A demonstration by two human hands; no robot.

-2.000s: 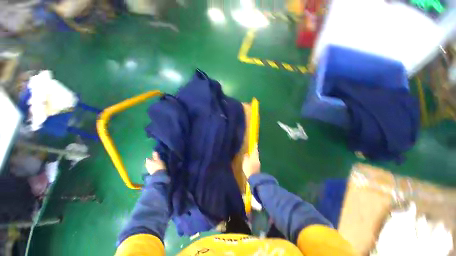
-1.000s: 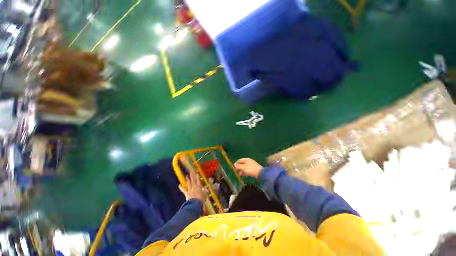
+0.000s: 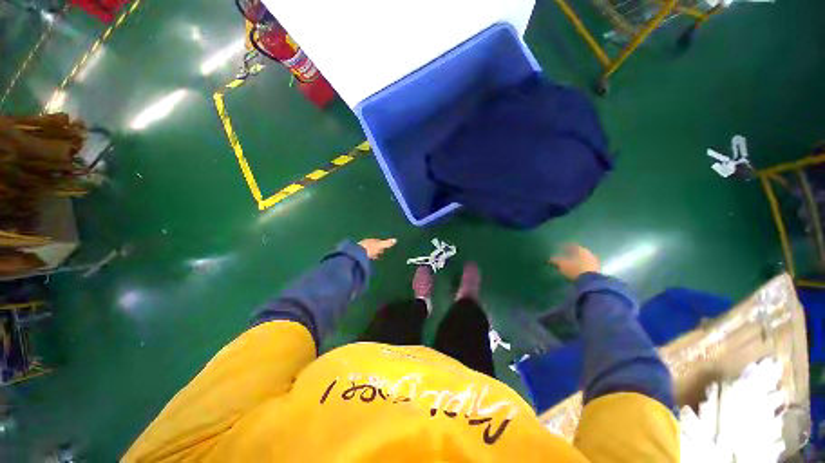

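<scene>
A blue plastic bin [image 3: 391,172] stands on the floor in front of me. A navy garment pile [image 3: 529,154] lies in it and hangs over its right side. My left hand [image 3: 377,247] is held out below the bin's near corner, empty, touching nothing. My right hand [image 3: 575,261] is held out to the right, below the navy pile, also empty and apart from it. The fingers of both hands are small in view.
A white table [image 3: 425,41] is behind the bin, with a fire extinguisher [image 3: 288,52] at its left. White scraps [image 3: 436,256] lie by my feet. A cardboard sheet [image 3: 764,339] with white pieces [image 3: 742,411] is at lower right. Yellow-framed trolleys stand at the right.
The yellow trolley with navy cloth has left the view. Both hands are off its handle and spread apart. The view has turned, and the bin is now straight ahead.
</scene>
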